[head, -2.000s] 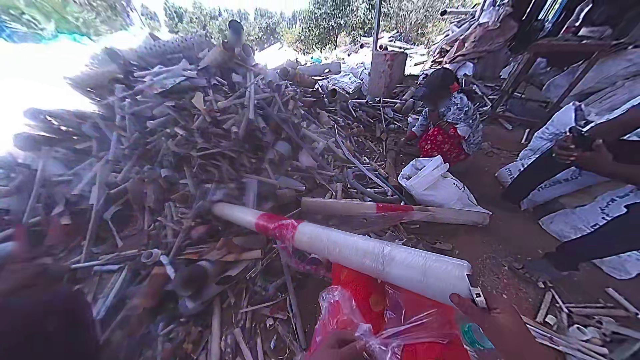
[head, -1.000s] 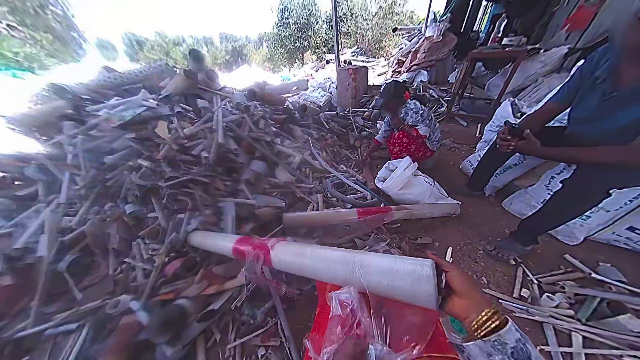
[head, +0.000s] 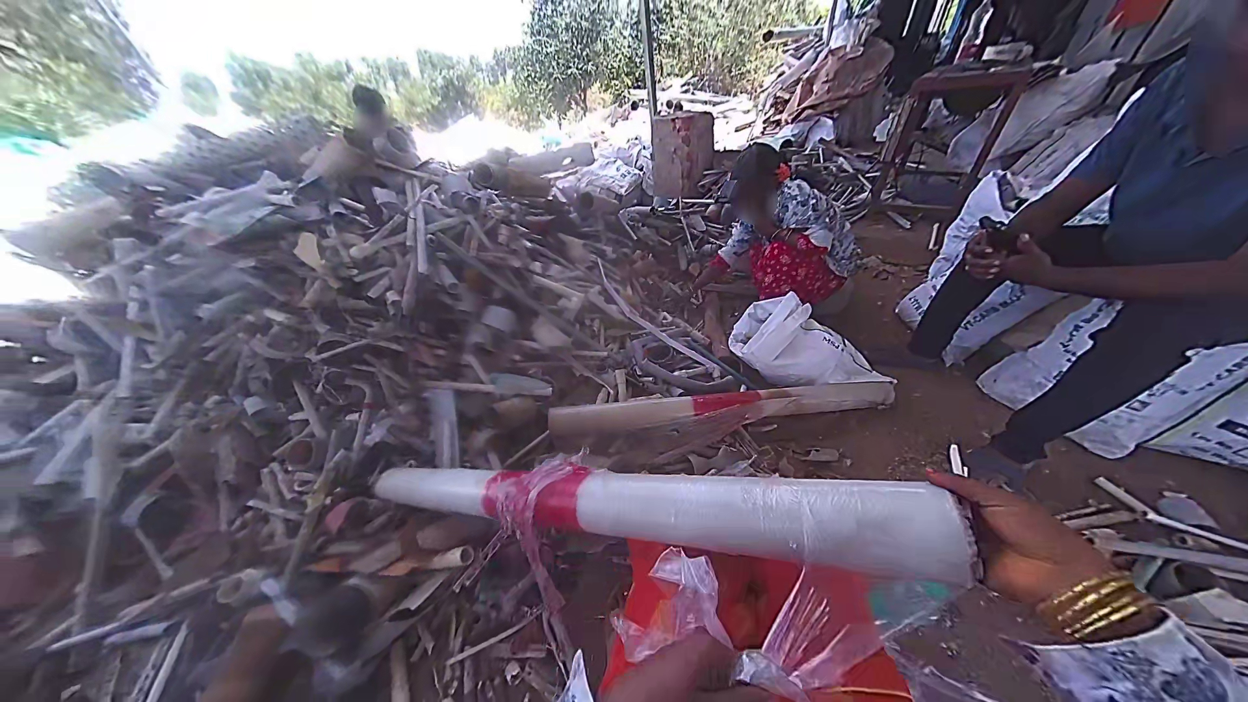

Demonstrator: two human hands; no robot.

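A long white pipe [head: 760, 512] with a red band lies across the lower middle, clear plastic film wrapped on it. My right hand [head: 1033, 541], with gold bangles at its wrist, grips its wide right end. Low in the middle, my left hand [head: 682, 668] is closed on loose clear plastic film [head: 682, 595] that trails from the pipe; its fingers are partly cut off by the frame's edge. Red cloth [head: 751, 595] shows beneath the pipe. Just beyond, a second pale pipe [head: 634, 414] with a red band rests on the ground.
A large heap of pipe scraps [head: 361, 361] fills the left. A white sack [head: 804, 346] stands beyond the second pipe, near a crouching person [head: 795, 239]. Another person [head: 1150, 214] sits at right on white sacks [head: 1043, 370]. Pipe offcuts [head: 1170, 546] lie at lower right.
The crouching person and the seated person stay in place. My right hand stays at the wide end of the pipe. The view has shifted rightward since the earliest frame.
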